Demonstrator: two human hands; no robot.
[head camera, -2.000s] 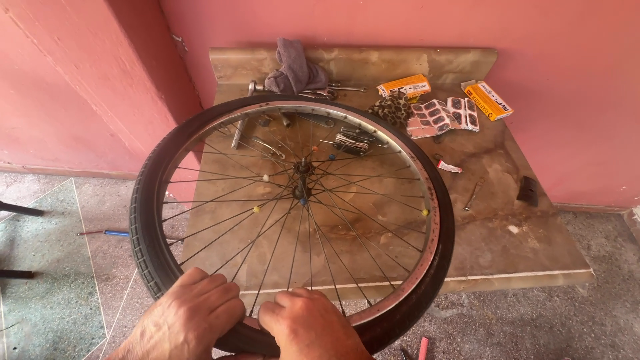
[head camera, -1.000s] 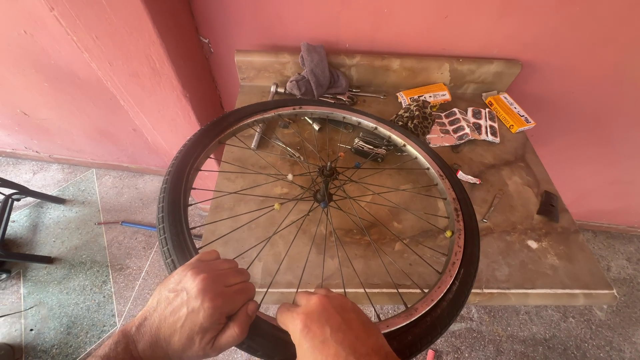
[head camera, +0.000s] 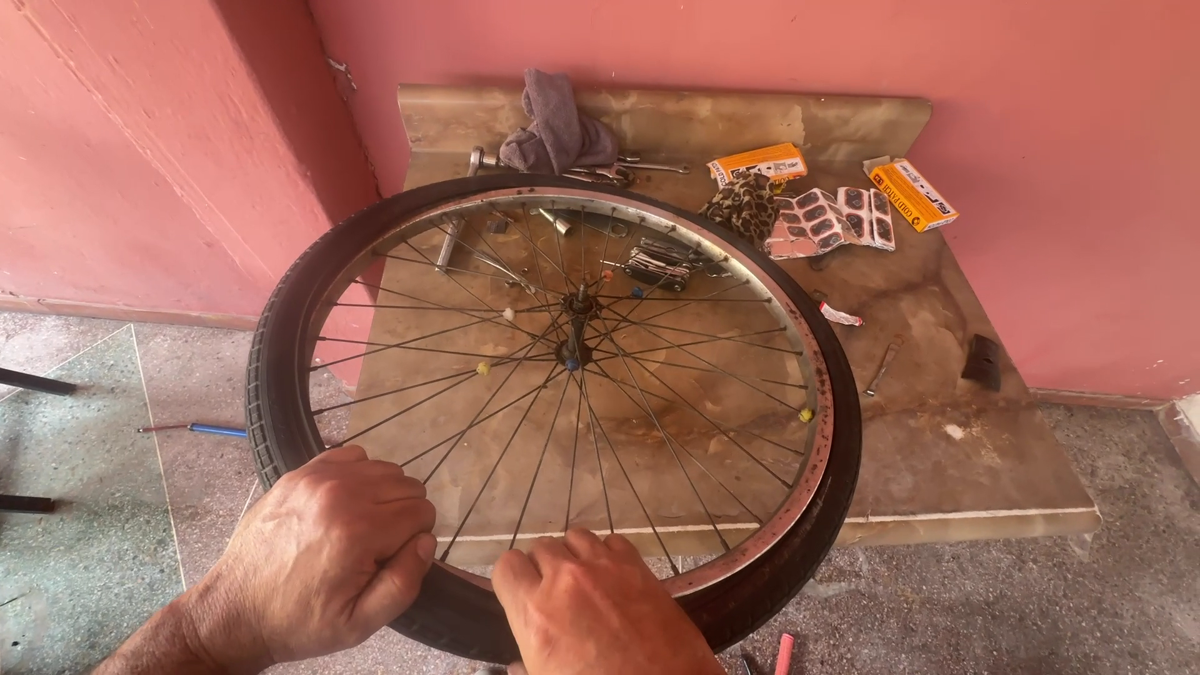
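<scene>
A spoked bicycle wheel (head camera: 820, 394) with a black tire (head camera: 277, 375) is held tilted above a stone-topped table (head camera: 937, 469). My left hand (head camera: 333, 553) grips the tire and rim at the lower left, its fingers curled over them. Right of it, my right hand (head camera: 591, 600) is closed over the near part of the tire and rim. The fingertips of both hands are hidden. At the wheel's middle is the hub (head camera: 577, 328), with its axle end pointing up. Along the right side the tire's edge appears to lie outside the rim.
On the table are a gray cloth (head camera: 558, 127), a multi-tool (head camera: 658, 264), a T-shaped wrench (head camera: 450, 246), a patterned cloth (head camera: 742, 208), orange patch boxes (head camera: 911, 194), patch sheets (head camera: 816, 223) and a small wrench (head camera: 883, 366). A blue-handled tool (head camera: 217, 429) lies on the floor.
My left hand has moved left along the tire, away from my right hand, and the gap between them has widened. My right hand remains on the near side.
</scene>
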